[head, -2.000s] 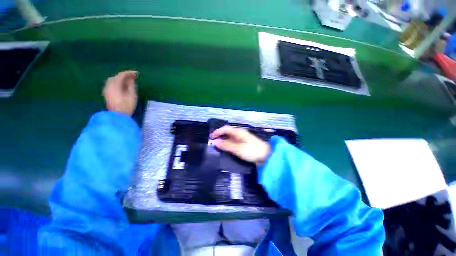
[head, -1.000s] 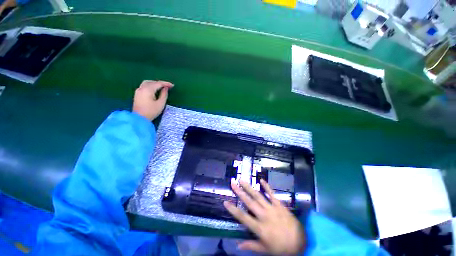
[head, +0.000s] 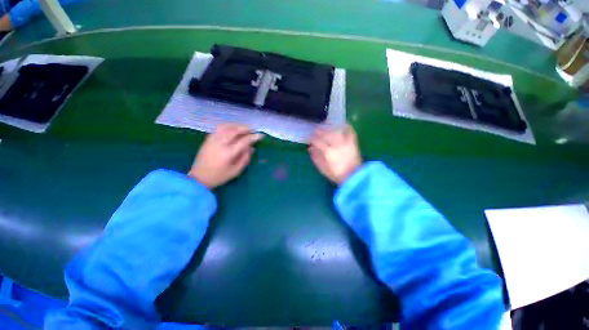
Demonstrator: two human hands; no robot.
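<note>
A black plastic housing (head: 294,87) lies flat on a silvery-white foam sheet (head: 184,111) at the upper middle of the view. White bracket-shaped patches and a pale strip show at the housing's centre. My left hand (head: 224,155) is at the near edge of the foam sheet, fingers bent on it. My right hand (head: 334,153) is at the sheet's near right corner, slightly blurred. Both hands seem to hold the foam edge; the fingertips are partly hidden. Neither hand touches the housing.
Another housing on foam (head: 468,97) lies at the right, and one more (head: 40,90) at the far left. A white sheet (head: 539,248) lies at the near right beside dark pieces (head: 555,312). Small machines (head: 471,19) stand beyond. Another person's blue sleeve (head: 29,13) shows at the upper left.
The foam sheet and housing have moved away from me, in line with the other housings. My right hand has left the housing; both hands are now at the foam's near edge.
</note>
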